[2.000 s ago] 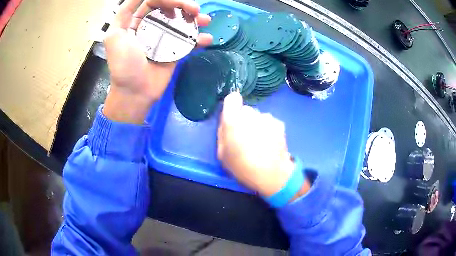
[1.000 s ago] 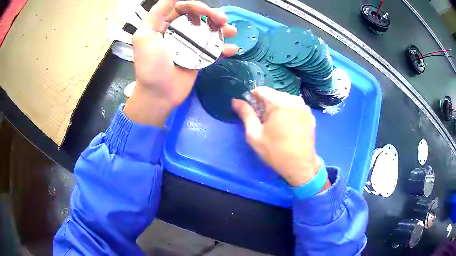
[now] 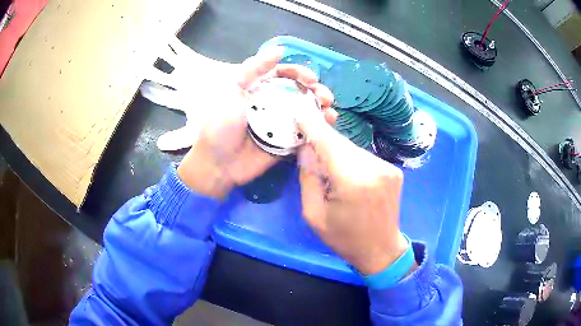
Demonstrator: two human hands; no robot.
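Observation:
A shiny silver disc point(image 3: 275, 118) with small holes near its rim is in my left hand point(image 3: 223, 137), held from below and around its far edge above the blue tray point(image 3: 382, 267). My right hand point(image 3: 347, 191) is at the disc's near right edge, with thumb and fingertips pinched there. Whether the right fingers hold film or the disc's edge is hard to tell. Overlapping dark green discs point(image 3: 363, 89) lie in the tray behind my hands, with silver-faced discs point(image 3: 420, 137) at their right end.
A white glove point(image 3: 210, 79) lies left of the tray, beside a cardboard sheet point(image 3: 70, 83). White discs point(image 3: 482, 235) and metal cups point(image 3: 532, 243) are on the right. Black round parts with red leads point(image 3: 479, 48) lie beyond the metal rail point(image 3: 408, 57).
My left hand has brought the disc down and nearer, over the tray. My right hand has moved from above the green discs to the held disc. More of the white glove shows.

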